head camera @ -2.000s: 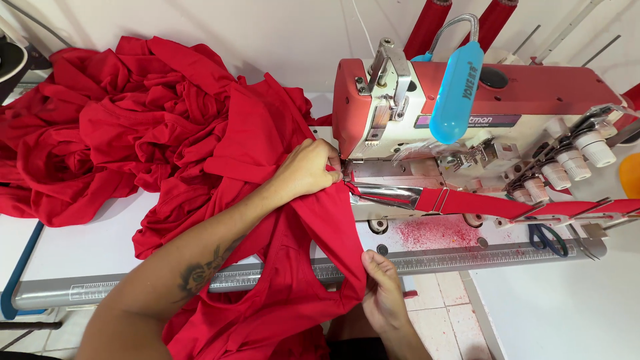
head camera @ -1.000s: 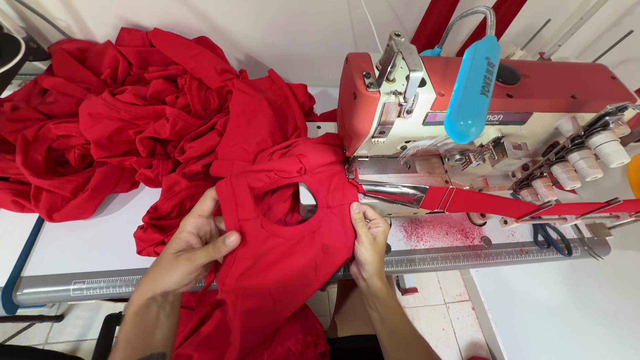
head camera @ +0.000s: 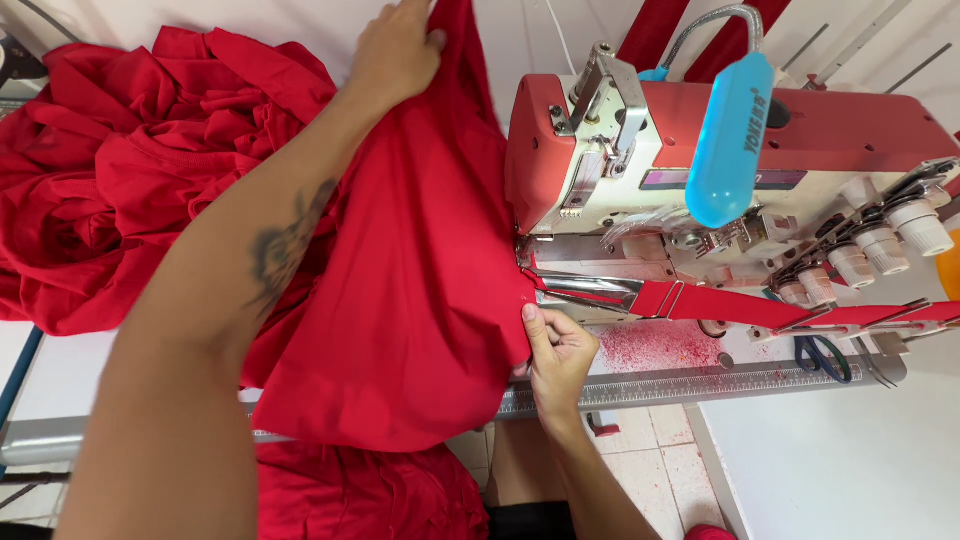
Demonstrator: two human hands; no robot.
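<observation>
A red fabric garment (head camera: 427,277) hangs spread between my hands at the left end of an industrial sewing machine (head camera: 592,157). My left hand (head camera: 397,52) is raised at the top and grips the garment's upper part. My right hand (head camera: 559,345) pinches the garment's right edge between thumb and fingers, just below the metal binding folder (head camera: 589,291). A red fabric strip (head camera: 727,301) runs from the right through guides into the folder. The needle area is partly hidden by the cloth.
A large heap of red garments (head camera: 172,157) lies at the left. A blue lamp (head camera: 731,142) hangs over the machine. Dark-handled scissors or snips (head camera: 821,360) and red lint (head camera: 660,346) are at the right. A ruler-marked rail (head camera: 637,390) lines the table's front edge.
My left hand has moved up and away from the garment's round opening, raising the cloth with it. The opening seen one second ago is out of sight. My right hand remains by the folder.
</observation>
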